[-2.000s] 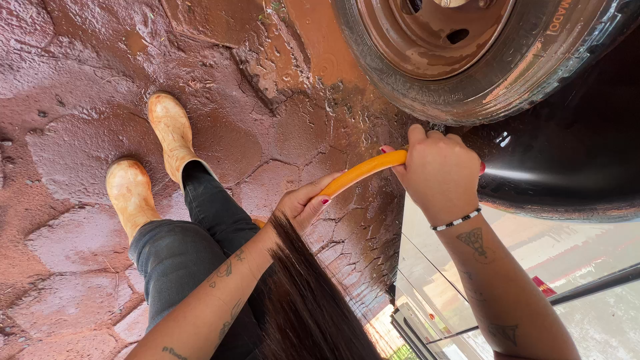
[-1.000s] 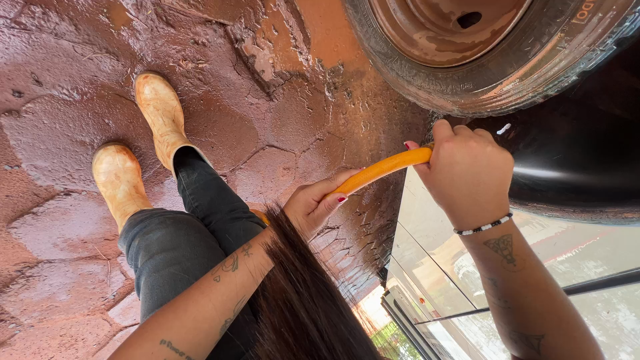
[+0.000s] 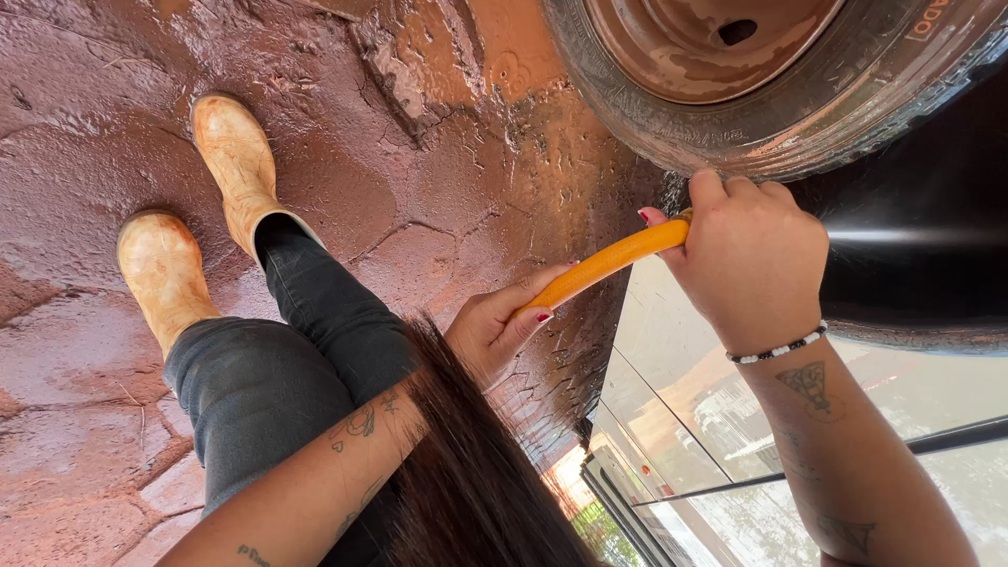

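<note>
A yellow-orange hose [image 3: 606,264] curves between my two hands. My left hand [image 3: 504,319] is closed around it at the middle of the view, with the thumb along the near side; dark hair hides part of the wrist. Farther right, my right hand [image 3: 752,260] grips the other visible end, its knuckles just below the lower edge of a wet tire [image 3: 709,146] on a brown, muddy wheel rim [image 3: 713,63]. Fingers cover the hose's tip. Small water drops show beside the tire near this hand. A pale streak crosses the black wheel arch [image 3: 906,276]; spray or reflection, I cannot tell.
Wet, reddish stone paving [image 3: 441,189] with mud and a puddle [image 3: 516,55] lies below. My feet, in stained tan boots [image 3: 236,150], stand at the left. A light, glossy vehicle body panel [image 3: 669,370] with dark trim runs along the lower right.
Both hands have kept their hold on the hose and now appear somewhat farther right. The view has shifted slightly, leaving the wheel higher and farther right.
</note>
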